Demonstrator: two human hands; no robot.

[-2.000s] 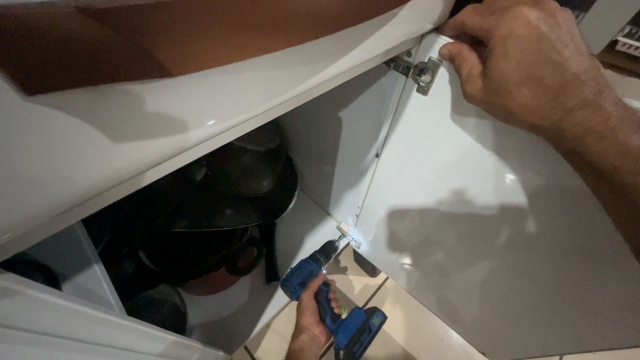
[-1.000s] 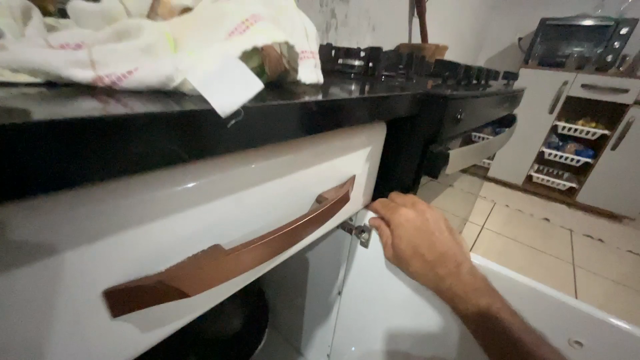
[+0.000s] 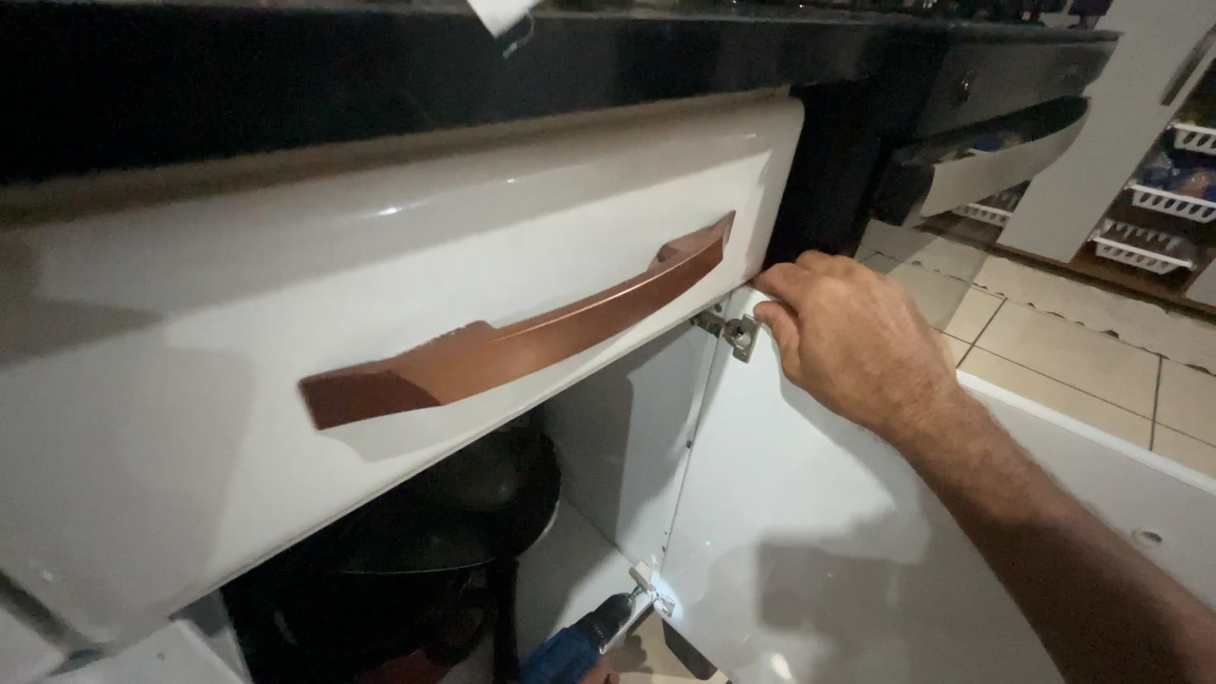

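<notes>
My right hand [image 3: 855, 342] grips the top corner of an open white cabinet door [image 3: 855, 532], its thumb on the inner face beside the upper metal hinge [image 3: 741, 334]. At the bottom edge, only a bit of my left hand [image 3: 600, 673] shows, on a blue cordless drill [image 3: 565, 654]. The drill's tip is at the lower hinge [image 3: 660, 600], near a small pale block [image 3: 642, 576], and its light shines there. Most of the drill's grip lies below the view.
Above is a white drawer front [image 3: 380, 285] with a copper-coloured handle [image 3: 570, 332], under a black countertop [image 3: 427, 85]. Dark pans [image 3: 475, 513] lie inside the cabinet. A stove with an open oven door [image 3: 1007, 161] and shelves with white baskets [image 3: 1140, 247] stand to the right.
The view rose from the cabinet interior to the countertop and has come partly down again, bringing the drill back into sight. My right hand has stayed on the door's corner.
</notes>
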